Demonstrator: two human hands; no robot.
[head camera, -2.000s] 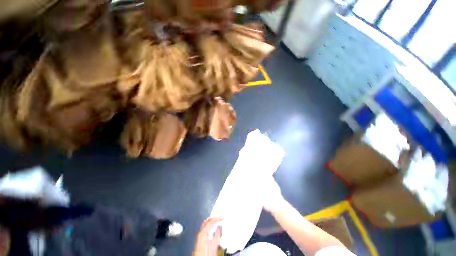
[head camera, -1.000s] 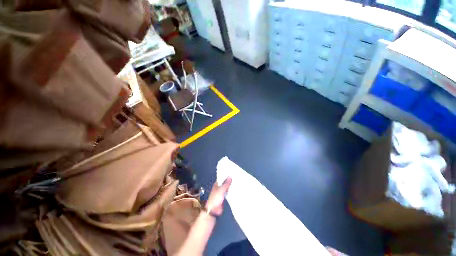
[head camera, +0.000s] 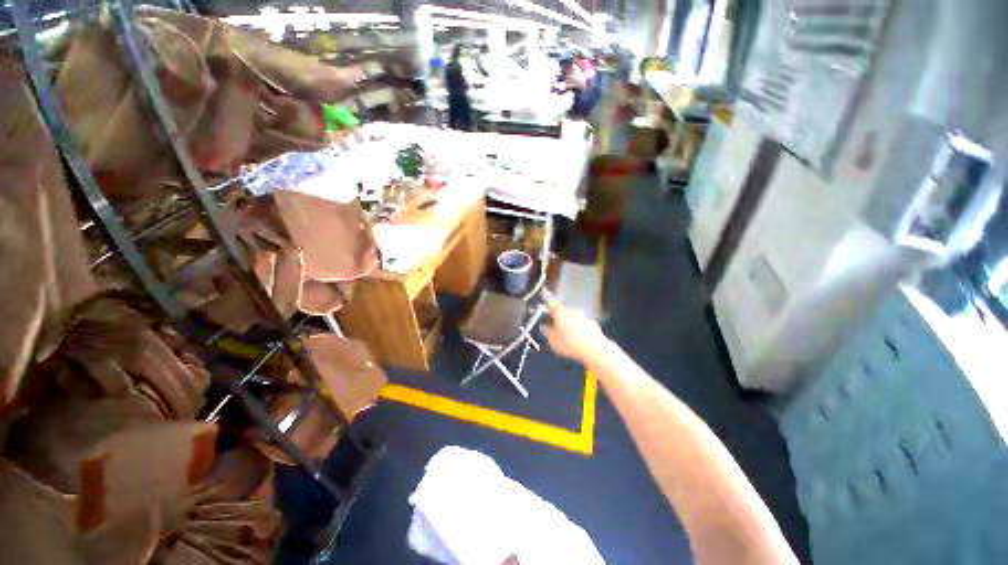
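A white bundle (head camera: 486, 513), sheet-like and rounded at its upper end, shows at the bottom edge over the dark floor. A small skin-coloured patch at its lower edge appears to be part of my left hand (head camera: 511, 561); the rest is cut off. My right arm reaches forward from the bottom right. My right hand (head camera: 569, 333) is away from the bundle, in front of the chair area in the view. It seems empty, its fingers partly extended and blurred.
Brown bag pieces (head camera: 144, 375) hang on a metal rack at left. Beyond are a wooden desk (head camera: 381, 315), a folding chair (head camera: 495, 320), a bucket (head camera: 514, 268) and a yellow floor line (head camera: 486, 416). Pale cabinets (head camera: 906, 408) stand at right. A person (head camera: 457, 88) is far back.
The view has swung from the cartons and blue bins toward the desk and cabinets. My right hand has come off the white bundle and reached forward; my left hand has dropped mostly out of view.
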